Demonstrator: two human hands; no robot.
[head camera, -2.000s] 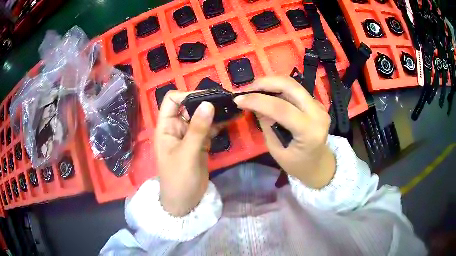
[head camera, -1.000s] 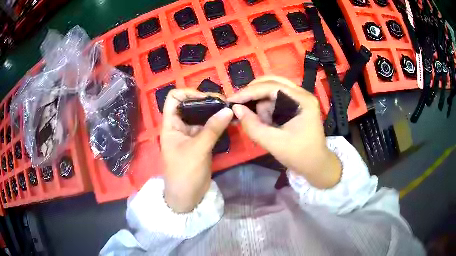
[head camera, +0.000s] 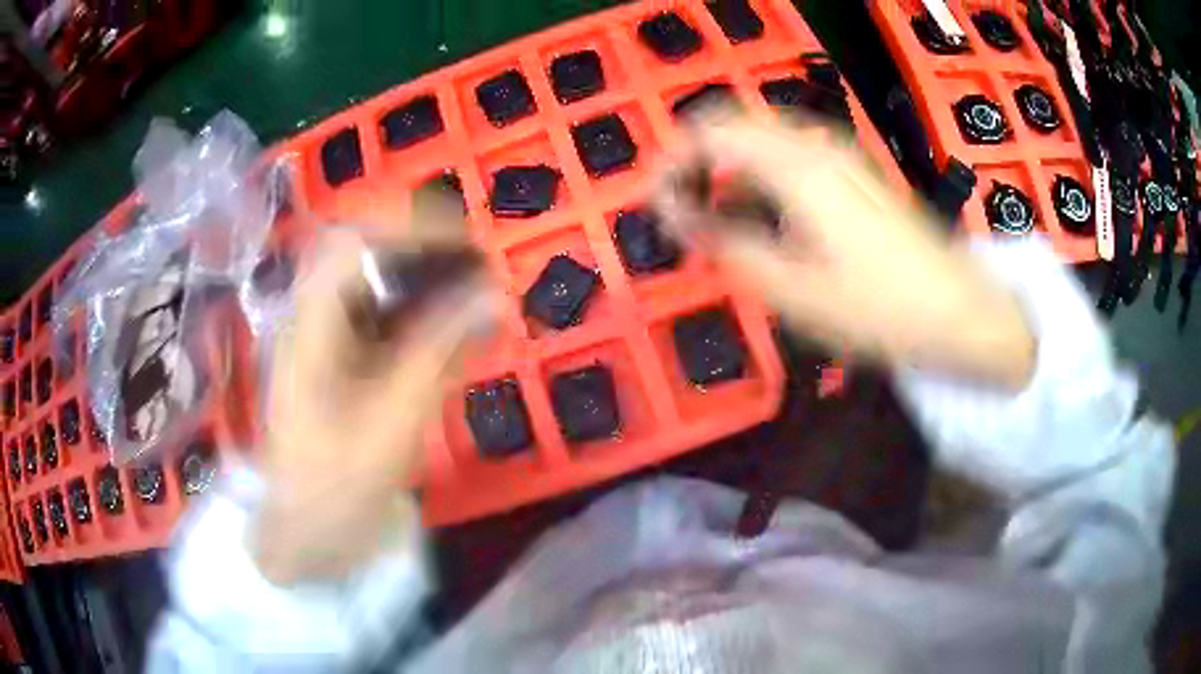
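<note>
My left hand is blurred, over the left part of the orange-red pocket tray. Its fingers are around a dark, glossy object, apparently the watch case. My right hand is blurred, over the tray's upper right part, with fingers curled. A dark patch shows between its fingertips; whether it is a held strap or a case in the tray behind is unclear. Black square watch cases, such as one near the front edge, sit in the tray pockets. One case sits rotated in its pocket.
A crinkled clear plastic bag lies at left, partly behind my left hand. Neighbouring trays at far left and at right hold round watch cases. Black-strapped watches hang in a row at far right. Green floor shows behind.
My hands have moved apart, left hand to the left and right hand up and right. The view has shifted. Front cases that my hands hid now show; my right arm covers the strapped watches.
</note>
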